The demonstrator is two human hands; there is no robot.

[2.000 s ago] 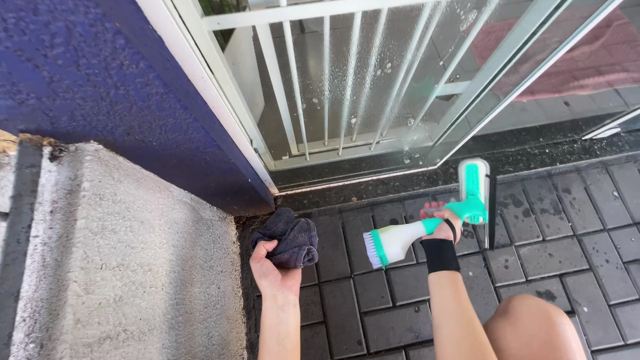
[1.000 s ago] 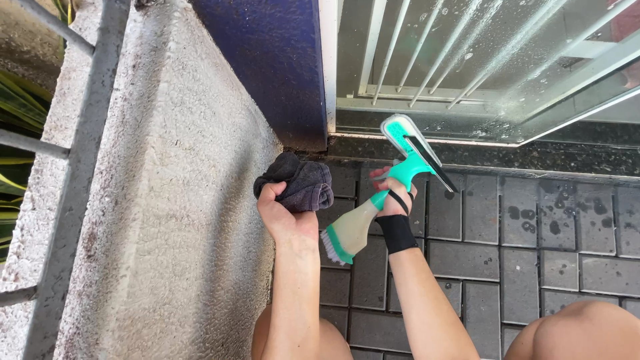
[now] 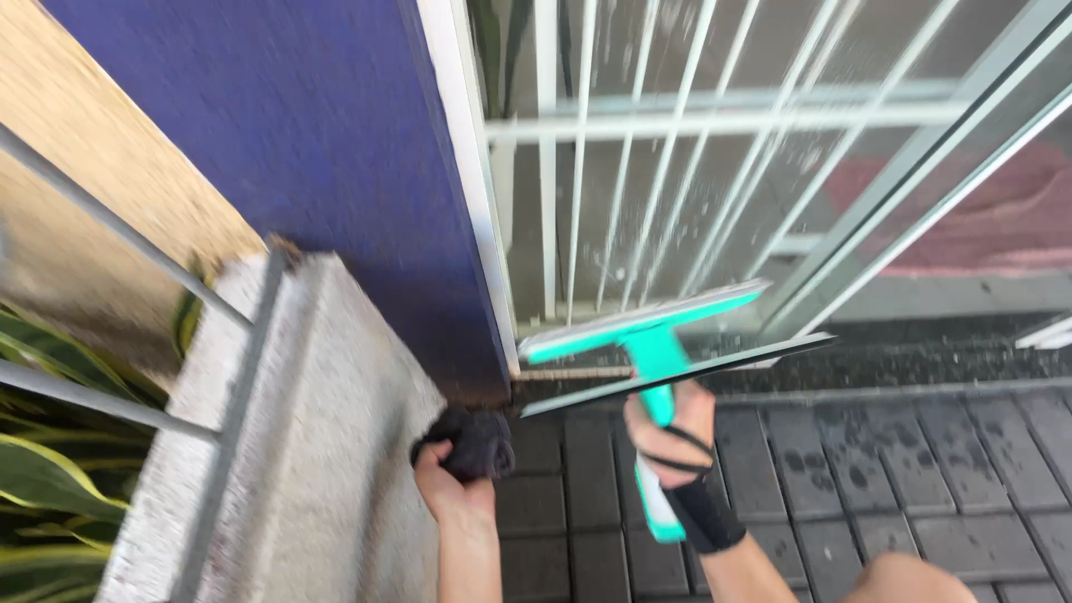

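Observation:
My left hand (image 3: 456, 494) grips a bunched dark cloth (image 3: 469, 444) low by the foot of the blue wall. In my right hand (image 3: 670, 431) is the handle of a teal and white window-cleaning tool (image 3: 657, 360). Its head has a pad (image 3: 645, 322) on the far side and a black squeegee blade (image 3: 678, 374) on the near side. The head is held in front of the lower edge of a wet glass pane (image 3: 670, 209), which has droplets and streaks; contact with the glass cannot be told. A black band wraps my right wrist.
White bars (image 3: 720, 126) stand behind the glass. A blue wall (image 3: 285, 151) and a rough concrete ledge (image 3: 327, 435) with a metal railing (image 3: 226, 435) lie left, with leafy plants (image 3: 42, 477) beyond. Dark paving bricks (image 3: 821, 469) lie below, with wet spots. A pink cloth (image 3: 997, 209) shows behind glass.
The cleaning tool has turned in my right hand: its head now points up toward the glass and its bristled end is no longer seen. The cloth remains in my left hand. The view has shifted.

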